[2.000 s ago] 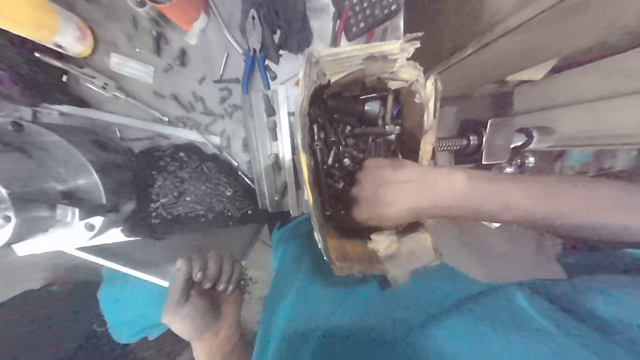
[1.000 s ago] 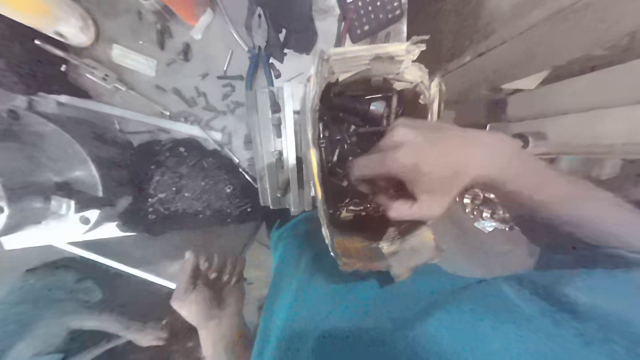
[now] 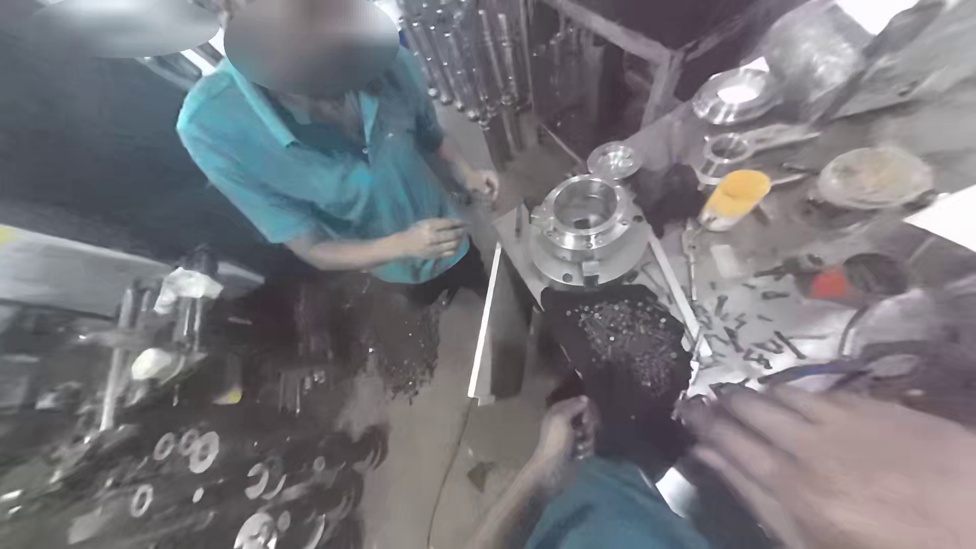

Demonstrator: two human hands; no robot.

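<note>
My right hand is large and blurred at the lower right, palm down over the bench edge; whether anything is under its fingers is hidden. My left hand is curled at the lower middle, beside a dark tray of small metal parts; its fingers look bent around something that I cannot make out. Behind the tray stands a machined metal flange housing. Loose screws lie scattered on the bench, right of the tray. Blue-handled pliers lie just beyond my right hand.
A co-worker in a teal shirt stands at the upper left, hands near the bench corner. A yellow-topped container, a metal ring and a red-and-black tool are on the bench. Metal rings and rods are at the lower left.
The view has swung left, bringing a co-worker into sight. My right hand has come out of the cardboard box of metal parts, which is out of view now.
</note>
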